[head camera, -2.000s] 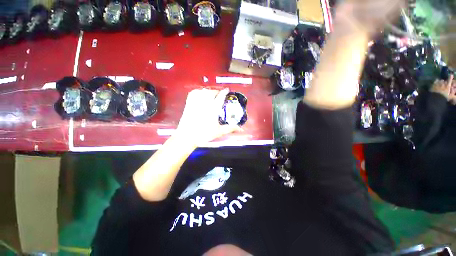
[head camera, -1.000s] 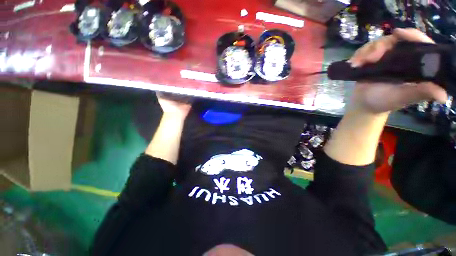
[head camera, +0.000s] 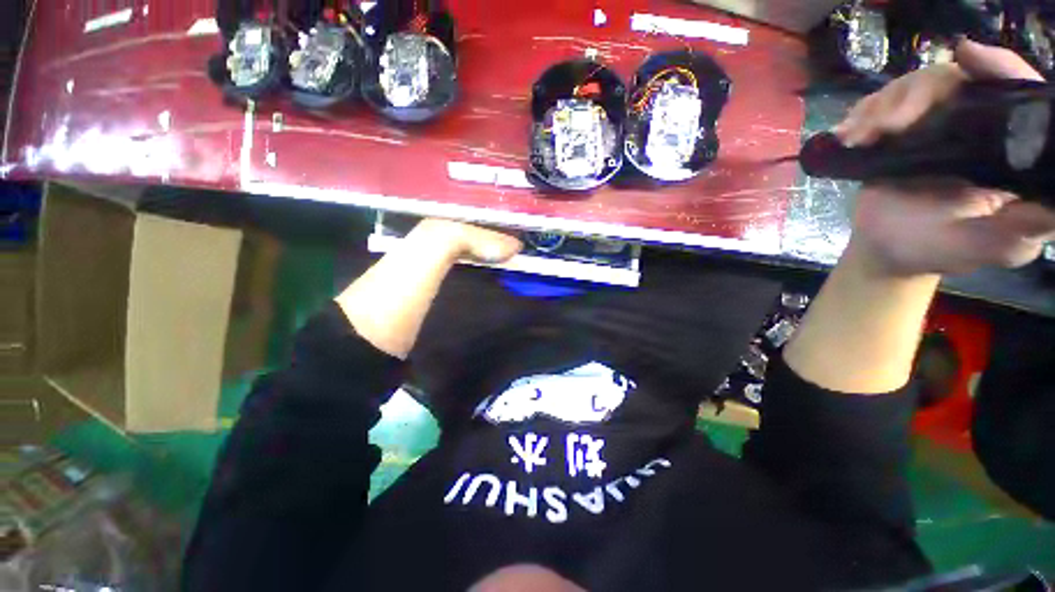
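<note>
My right hand (head camera: 937, 174) grips a thick black electric screwdriver (head camera: 972, 137), its thin bit pointing left over the bench. Two round black housings stand side by side near the front edge, a left one (head camera: 575, 133) and a right one (head camera: 673, 121). Each holds a pale circuit board, with thin orange-red wires at the top. My left hand (head camera: 445, 241) is at a shallow light-rimmed drawer (head camera: 584, 268) under the bench edge, its thumb along the rim and its other fingers mostly hidden. The drawer's contents are unclear.
Three more housings (head camera: 407, 72) stand in a row at the upper left of the red bench (head camera: 347, 150). Dark parts (head camera: 862, 41) lie at the upper right. An open brown carton (head camera: 179, 324) stands below left. Another person's dark sleeve (head camera: 1018, 382) is at the right edge.
The view has tilted down. My left hand has let go of a housing and moved under the bench edge, where the drawer now shows. My right hand has come back from the upper right with the screwdriver.
</note>
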